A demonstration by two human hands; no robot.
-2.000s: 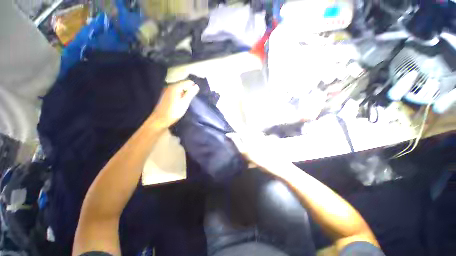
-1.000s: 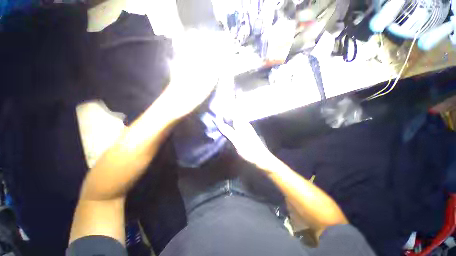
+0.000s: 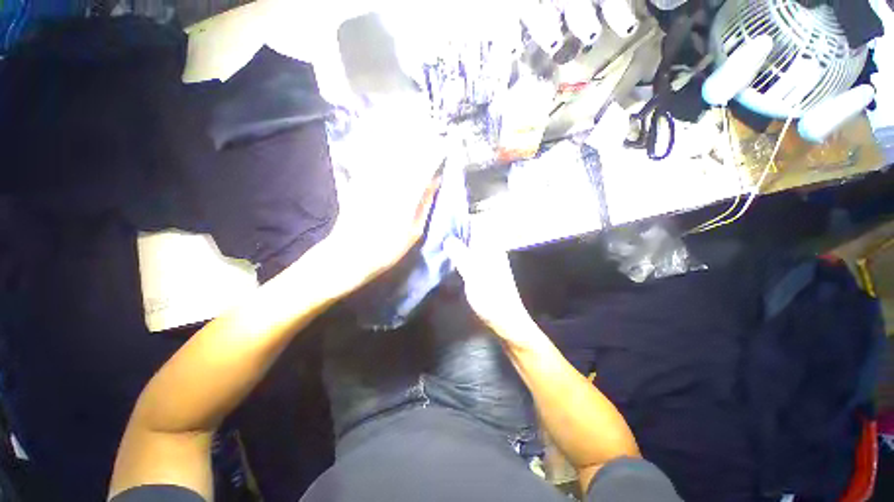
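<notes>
A dark navy garment (image 3: 270, 167) lies over the pale table left of the machine. A narrower, shiny purplish part of cloth (image 3: 402, 294) hangs at the table's front edge between my hands. My left hand (image 3: 387, 211) reaches into bright glare over the cloth near the needle area; its fingers are mostly washed out. My right hand (image 3: 482, 275) is at the cloth's right edge, fingers pointing up and pinching it. The overlock machine (image 3: 573, 83) stands just beyond, with pale tension knobs. The needle and presser foot are hidden in glare.
Black-handled scissors (image 3: 659, 135) lie right of the machine. A small fan (image 3: 789, 54) stands far right with pale cords hanging down. A dark strap (image 3: 594, 181) and a clear plastic bag (image 3: 652, 253) hang at the table edge. Dark cloth (image 3: 686, 363) is heaped low right.
My hands first came together with the cloth at the machine, from a wider spread on the table. The view shifted too. Since the last earlier frame, they have stayed near the needle area.
</notes>
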